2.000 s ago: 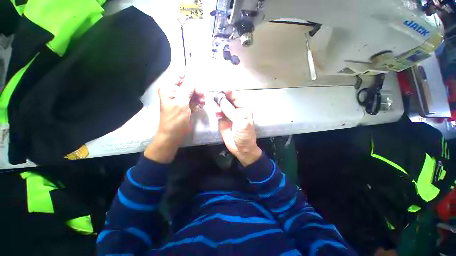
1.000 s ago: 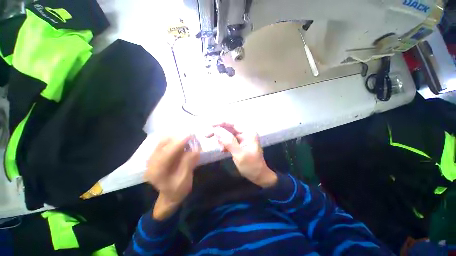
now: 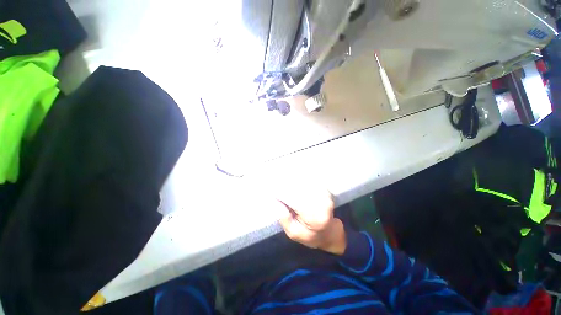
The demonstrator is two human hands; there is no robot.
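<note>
My right hand [image 3: 312,220] is at the table's front edge, with its fingers curled together and partly washed out by glare. I cannot tell whether something small is between its fingertips. My left hand is not in view; only its blue-striped sleeve [image 3: 183,298] shows below the table edge. The white sewing machine [image 3: 455,37] stands above and to the right of my hand, with its presser foot area [image 3: 274,86] in bright light. A black garment piece [image 3: 104,178] with a neon yellow-green section [image 3: 24,111] lies on the table at the left.
Black-handled scissors [image 3: 467,115] lie at the right end of the machine bed. A slender pale stick [image 3: 387,81] lies under the machine arm. Black garments with neon stripes [image 3: 504,194] are heaped at the lower right. Yellow tape [image 3: 94,301] is on the table's front edge.
My left hand has dropped from beside my right hand to out of view below the table edge. My right hand stays near the edge, lower in the picture. The view has shifted.
</note>
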